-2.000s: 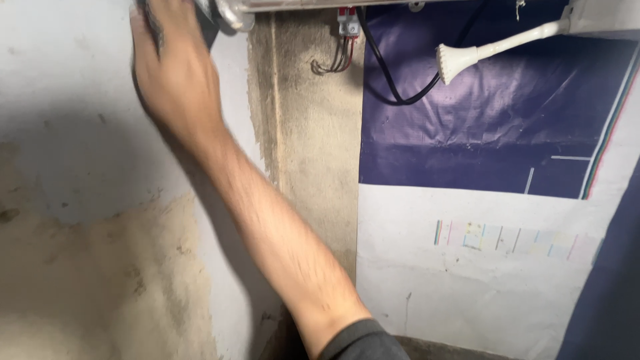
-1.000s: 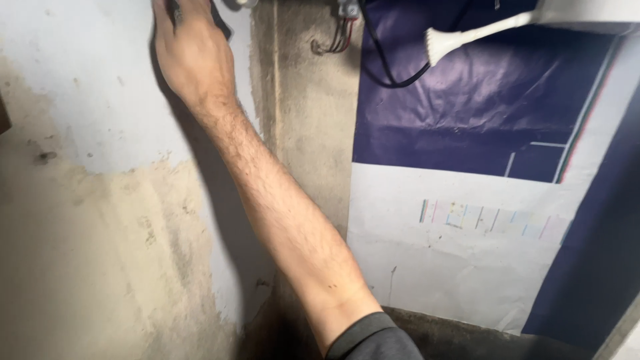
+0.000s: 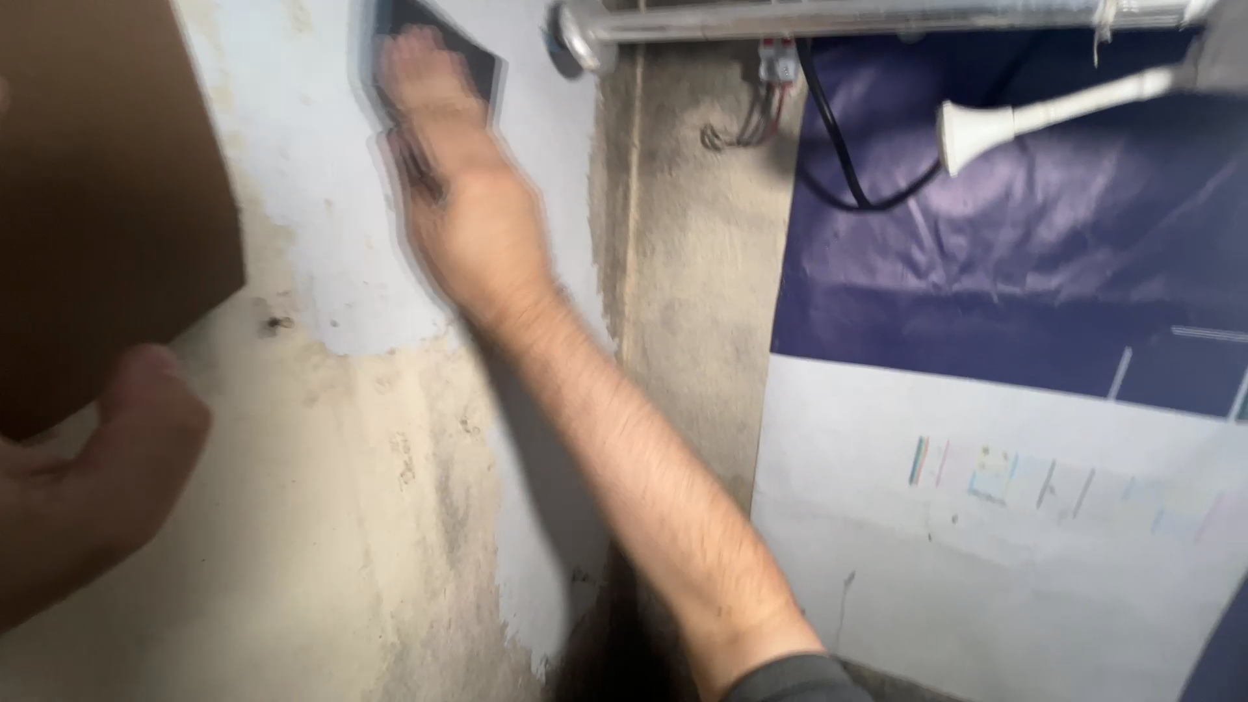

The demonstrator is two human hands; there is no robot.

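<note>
My right hand [image 3: 473,205], blurred, reaches up to the painted wall [image 3: 341,302] at the upper left of centre. It holds a dark flat sheet [image 3: 480,73], possibly sandpaper, under its fingers against the wall's pale, bluish-white coat. At the left edge, my left hand [image 3: 117,468] holds a stiff brown sheet [image 3: 107,205] by its lower part, with the thumb in front of the wall. Most of the left fingers are out of view. Below the pale coat, the wall shows a bare, stained, cream surface with a ragged border.
A shiny horizontal tube [image 3: 780,19] with a round end fitting crosses the top. Beneath it are a small wire connector [image 3: 778,63] with loose wires, a black cable [image 3: 840,146] and a white flared fitting [image 3: 975,136]. A blue and white printed sheet [image 3: 877,429] covers the right wall.
My left hand and the brown sheet have come into view at the left. My right hand stays on the wall with the dark sheet. The view has shifted.
</note>
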